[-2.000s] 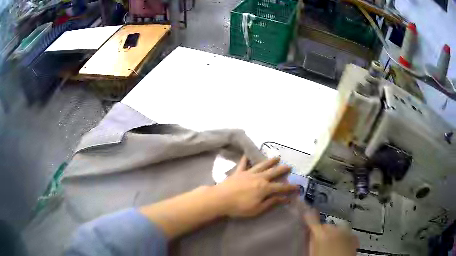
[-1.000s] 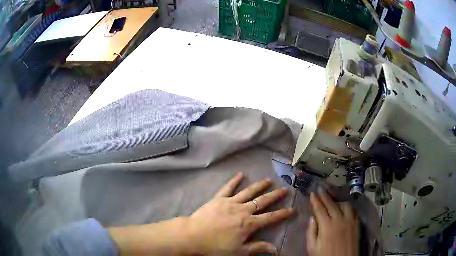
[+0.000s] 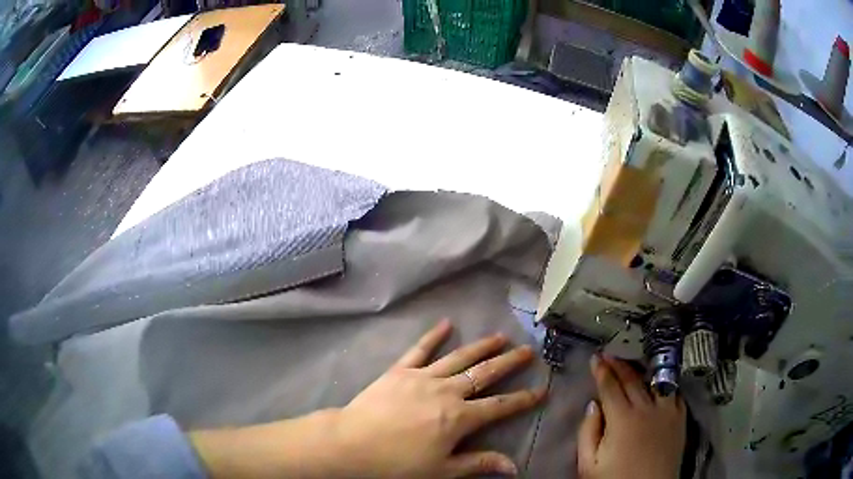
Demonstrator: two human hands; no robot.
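Observation:
A large grey-taupe garment piece (image 3: 253, 355) lies over the front of the table, with a fold and a seam line running to the presser foot (image 3: 554, 348). Striped fabric (image 3: 253, 220) joined to it lies turned up at the left. My left hand (image 3: 440, 407) lies flat on the cloth left of the seam, fingers spread, a ring on one finger. My right hand (image 3: 636, 421) rests on the cloth right of the seam, fingers near together, below the tension knobs; its lower part is cut off by the frame edge. The cream sewing machine (image 3: 645, 178) stands over the cloth; its needle is hard to make out.
The white table top (image 3: 393, 122) extends behind the cloth. A green crate (image 3: 463, 30) stands beyond it. A wooden-topped table (image 3: 192, 65) with a dark phone-like object is at the back left. Thread cones (image 3: 835, 79) with red ends are at the upper right.
Over two seconds the cloth has been laid flatter, the striped fabric has come into fuller view, and both hands have settled beside the seam. In the last second the hands have barely moved; the view has shifted slightly.

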